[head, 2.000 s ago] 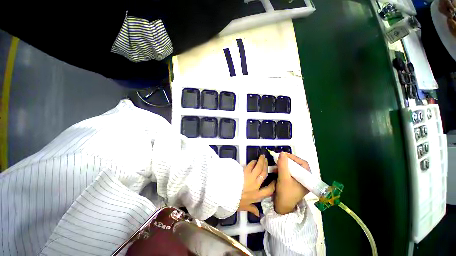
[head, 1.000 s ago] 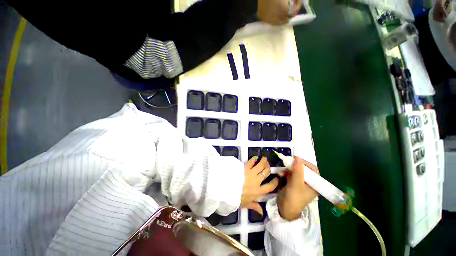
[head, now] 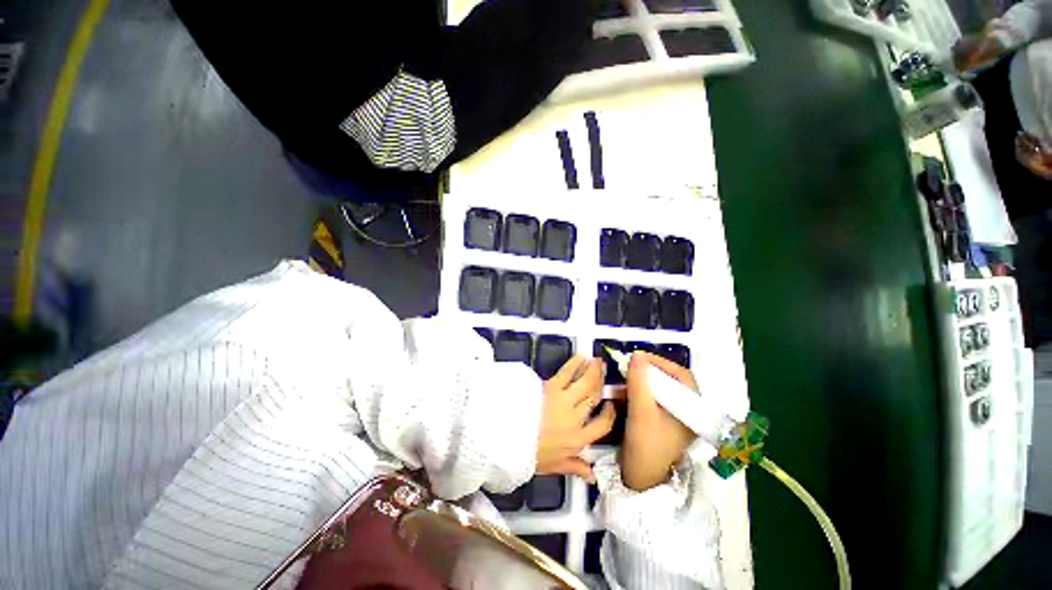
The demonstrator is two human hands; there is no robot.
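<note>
A white parts tray [head: 586, 265] holds black housings in threes; the left ones [head: 518, 293] look like open shells, the right ones [head: 643, 307] darker and closer together. My right hand [head: 653, 432] grips a white glue syringe [head: 683, 400] like a pen. Its pale pointed tip is at the left part of the third right-hand group. A yellowish hose [head: 813, 509] leaves its taped green rear end. My left hand [head: 571, 417] lies over the tray beside my right hand, fingers bent near the syringe tip; whether it holds a part is hidden.
Two black strips [head: 580, 151] lie beyond the tray. Another tray [head: 655, 69] stands at the bench's far end. A person in dark clothing [head: 404, 122] leans in at upper left. A green surface [head: 808, 288] runs along the right, with another tray [head: 976, 461] and a person past it.
The syringe tip has moved left from the middle part to the left part of the same group. The other person's hand has left view at the top. The bench sits further right in view.
</note>
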